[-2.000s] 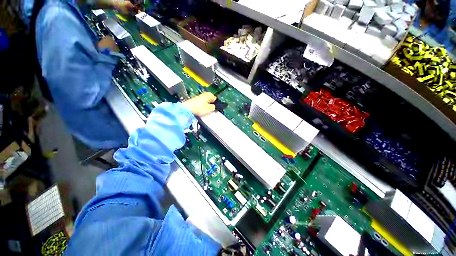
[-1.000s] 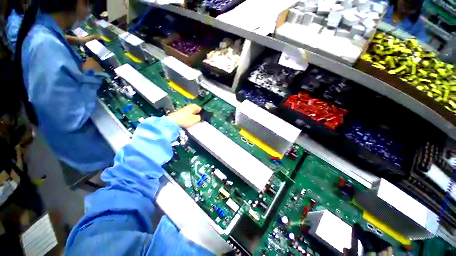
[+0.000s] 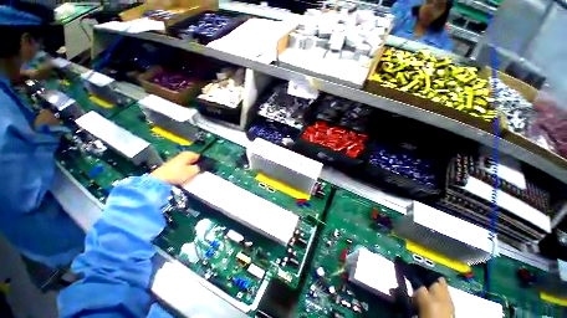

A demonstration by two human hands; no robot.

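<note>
A green circuit board (image 3: 224,239) lies in front of me, with a long white-silver heatsink (image 3: 245,205) across its middle and a finned heatsink (image 3: 285,166) with a yellow strip at its rear. My left hand (image 3: 179,169) is at the left end of the long heatsink, fingers bent by a small dark area; its grip is unclear. My right hand (image 3: 432,299), with black coverings on some fingers, is at the lower right over the long heatsink (image 3: 373,271) of the neighbouring board (image 3: 323,248). What its fingertips hold is hidden.
More boards run left, where a person in a blue smock (image 3: 25,149) works. Shelving behind holds red components (image 3: 334,139), blue-purple components (image 3: 403,168), yellow-and-black components (image 3: 435,81), white blocks (image 3: 339,31) and stacked trays (image 3: 497,199). A blue coiled cord (image 3: 495,155) hangs at right.
The view has turned right, so boards and shelves sit further left. My left hand stays by the same heatsink end. My right hand has come into view at the lower right.
</note>
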